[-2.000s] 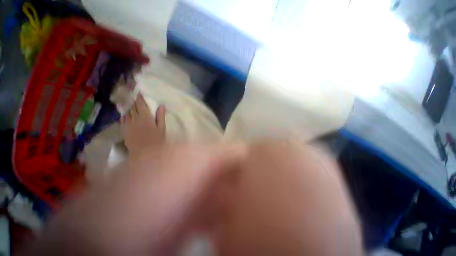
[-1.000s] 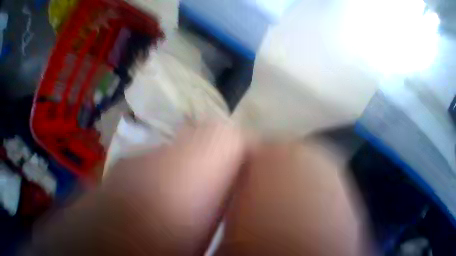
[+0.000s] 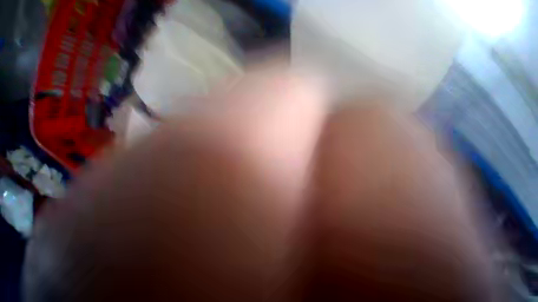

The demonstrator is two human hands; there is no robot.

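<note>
Two large, blurred skin-coloured shapes fill the lower half of the view, very close to the camera, one at left of centre [image 3: 194, 194] and one at right of centre [image 3: 389, 194]. They look like parts of a hand or hands, but I cannot tell which hand or whether anything is held. A cream cloth [image 3: 366, 47] hangs over the table edge behind them. More crumpled cream cloth [image 3: 177, 65] lies beside the crate. No fingers show clearly.
A red slatted crate [image 3: 65, 76] with dark and green items stands at the left. Pale scraps [image 3: 35, 174] lie below it. The grey table edge with blue trim [image 3: 484, 130] runs down the right. Lamp glare is at the top right.
The blurred skin shapes now reach higher and cover more of the view. The crate and cloth have shifted up in the picture. The separate hand seen on the cloth two seconds ago no longer shows.
</note>
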